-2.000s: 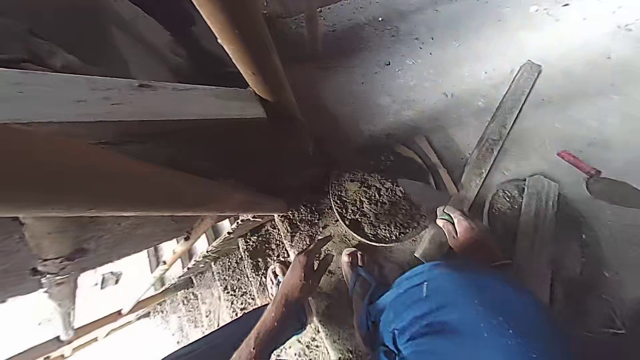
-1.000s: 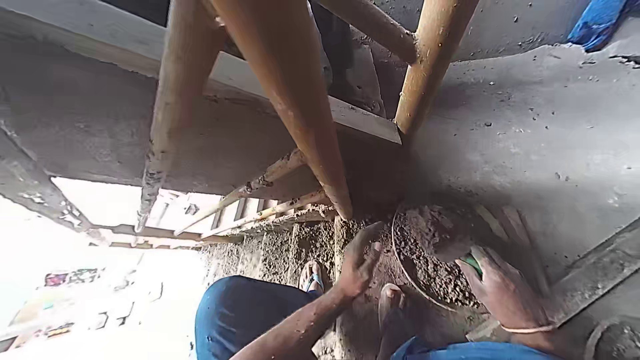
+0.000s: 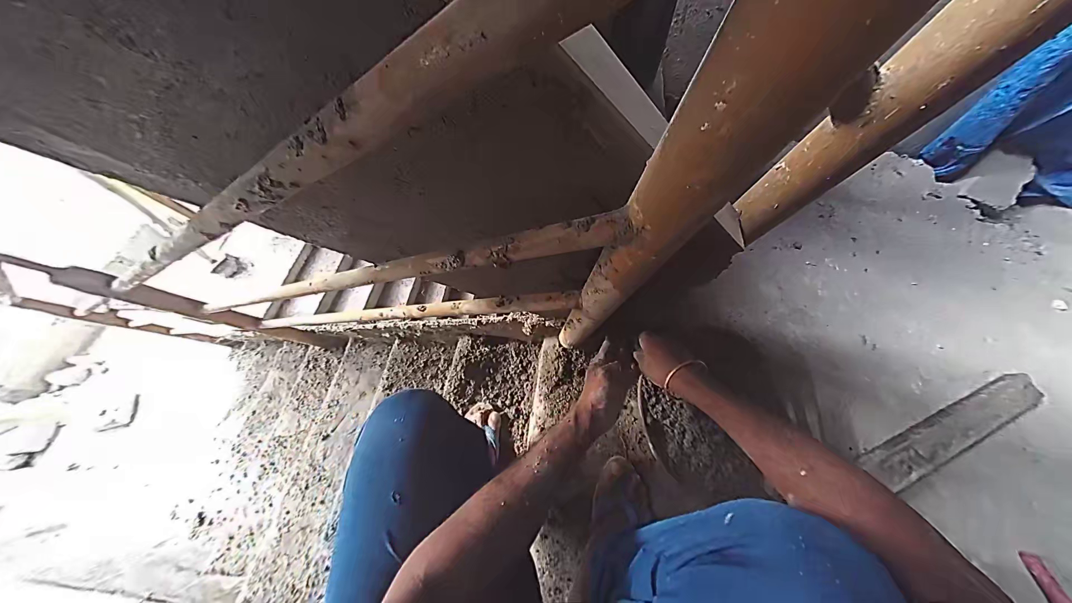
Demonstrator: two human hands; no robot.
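Note:
My left hand [image 3: 610,377] reaches down beside the foot of a thick yellow-brown metal railing post [image 3: 620,251]. Close to its right is my right hand [image 3: 662,362], with a thin band at the wrist. Both hands lie in shadow at the top step, and what they hold or touch is hard to make out. A round pan of wet mortar [image 3: 695,440] sits just below my right hand, partly covered by my forearm. Mortar and grit cover the stair steps [image 3: 419,364] to the left.
Slanting railing bars [image 3: 402,272] cross above the stairs. A wooden board [image 3: 955,431] lies on the concrete floor [image 3: 904,310] at the right. Blue cloth [image 3: 1005,126] lies at the upper right. A red handle [image 3: 1043,578] shows at the lower right. My feet, in sandals, are on the steps.
My right hand has moved from over the mortar pan to beside my left hand at the post's foot. The green-handled thing seen in it earlier no longer shows. The view has shifted.

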